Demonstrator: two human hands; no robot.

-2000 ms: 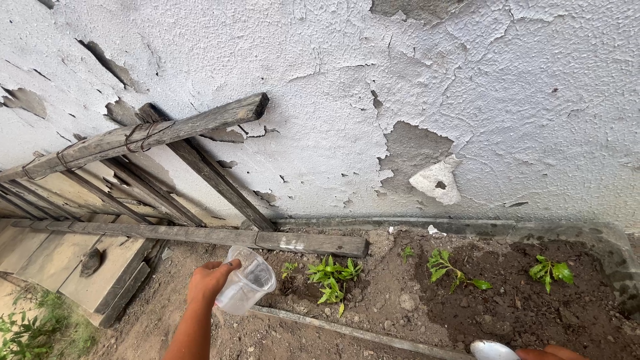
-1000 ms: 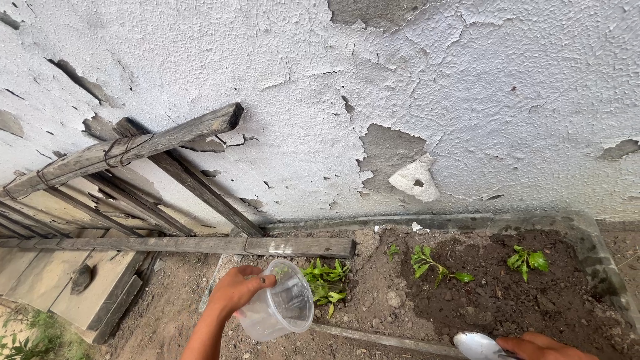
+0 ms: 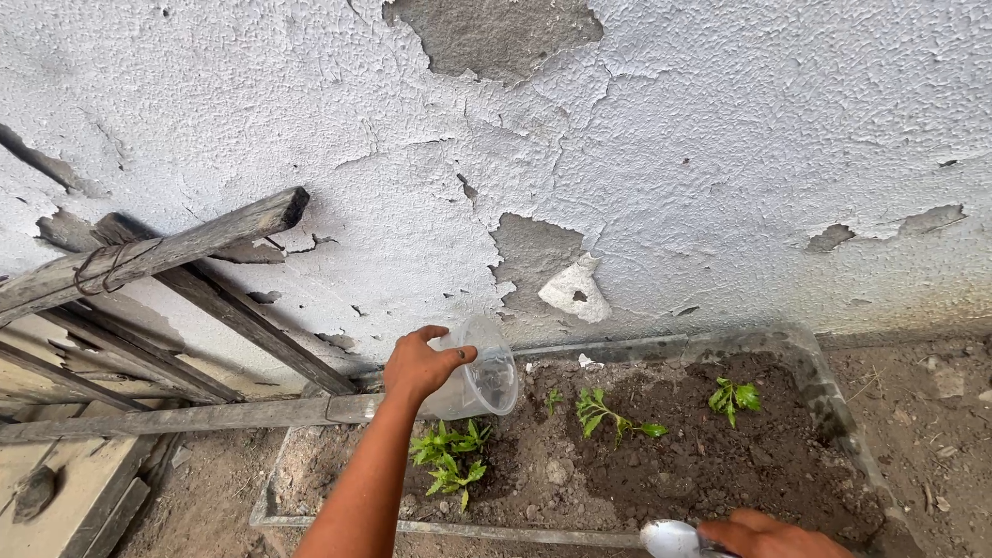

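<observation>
A clear plastic tub [image 3: 473,380] is gripped by its side in my left hand [image 3: 426,364], tilted with its mouth toward the right, above the back left of a planting bed. My right hand [image 3: 763,535] holds a metal spoon [image 3: 670,537] at the bed's front edge. Leafy green seedlings [image 3: 449,457] stand in darker soil just below the tub. To the right grow a leaning seedling [image 3: 608,415], a small sprout [image 3: 552,400] and another seedling [image 3: 733,397] in damp soil. Whether the tub holds anything cannot be told.
The bed's raised rim [image 3: 841,411] runs along a white wall [image 3: 736,194] with peeling paint. A weathered wooden frame [image 3: 232,225] leans at the left, its lower bar [image 3: 194,418] reaching over the bed's corner. A stone [image 3: 35,494] lies on boards at the lower left.
My left hand has moved the tub back toward the wall, above the leafy seedlings, and tipped it. My right hand still holds the spoon near the front edge.
</observation>
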